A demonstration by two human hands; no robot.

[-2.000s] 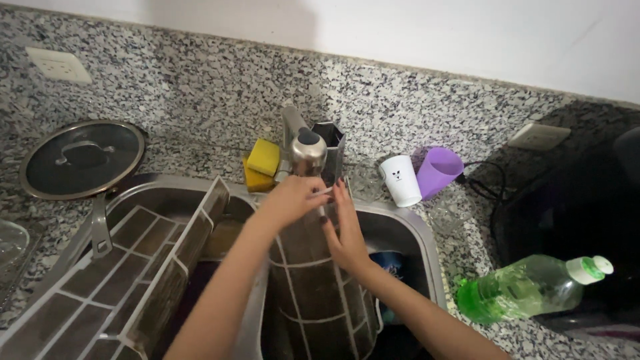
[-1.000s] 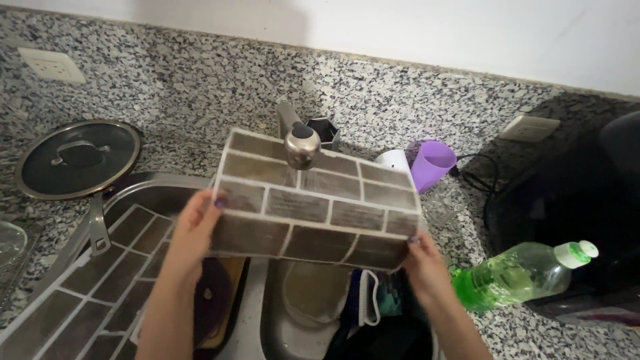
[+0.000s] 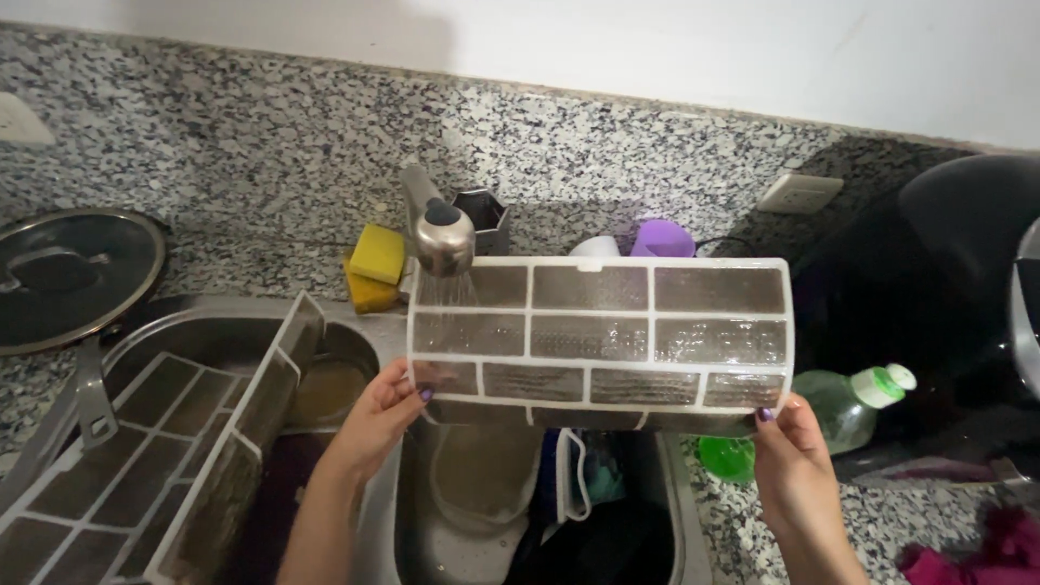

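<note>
A curved mesh air filter with a white plastic frame (image 3: 589,357) is held over the right sink basin, wet and shining in places. My left hand (image 3: 374,431) grips its lower left corner, and my right hand (image 3: 796,463) pinches the lower right corner. Water sprays from the metal faucet (image 3: 445,240) onto the filter's upper left part. A second mesh filter (image 3: 130,455), with one folded-up side, lies across the left basin. Dark cloth items (image 3: 609,544) and a round, brownish container or piece (image 3: 483,471) sit in the right basin; its exact kind is unclear.
Yellow sponges (image 3: 378,256) and a metal moka pot part (image 3: 483,219) stand behind the sink, near a purple cup (image 3: 662,239) and a white cup (image 3: 595,246). A pan lid (image 3: 69,276) is at left. A green-capped bottle (image 3: 845,406) and a black appliance (image 3: 918,317) stand at right.
The filter was upright under the faucet with both hands near its top; it is now spread sideways between my hands, more of its mesh face showing. The view has shifted closer.
</note>
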